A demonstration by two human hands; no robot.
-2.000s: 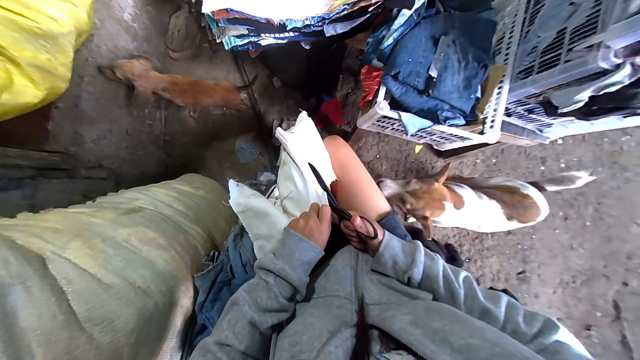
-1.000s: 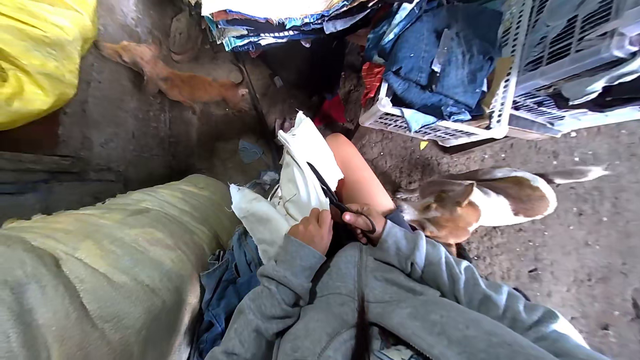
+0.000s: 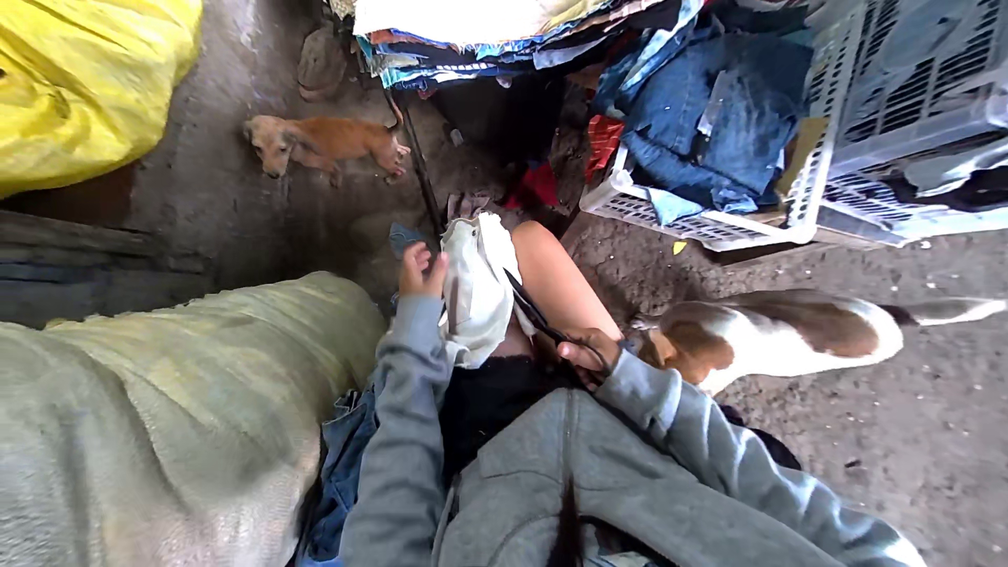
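A piece of white cloth (image 3: 476,291) lies over my lap, bunched and folded. Beside its left edge is my left hand (image 3: 423,272), raised with its fingers apart and slightly curled; it seems to hold nothing. My right hand (image 3: 589,358) grips the handles of dark metal scissors (image 3: 538,316) near my bare knee. The blades point up and to the left, their tips next to the cloth's right edge, and look closed or nearly so.
Large woven sacks, one pale (image 3: 197,378) and one yellow (image 3: 87,87), stand at the left. A brown puppy (image 3: 339,146) is ahead, a brown and white dog (image 3: 787,335) at the right. A white plastic crate (image 3: 701,228) holds denim pieces (image 3: 709,110); layered fabric (image 3: 472,59) lies at the top.
My left hand has let go of the cloth and moved forward and left. The cloth now lies more bunched. My right hand, with the scissors, has moved right. The puppy has turned its head.
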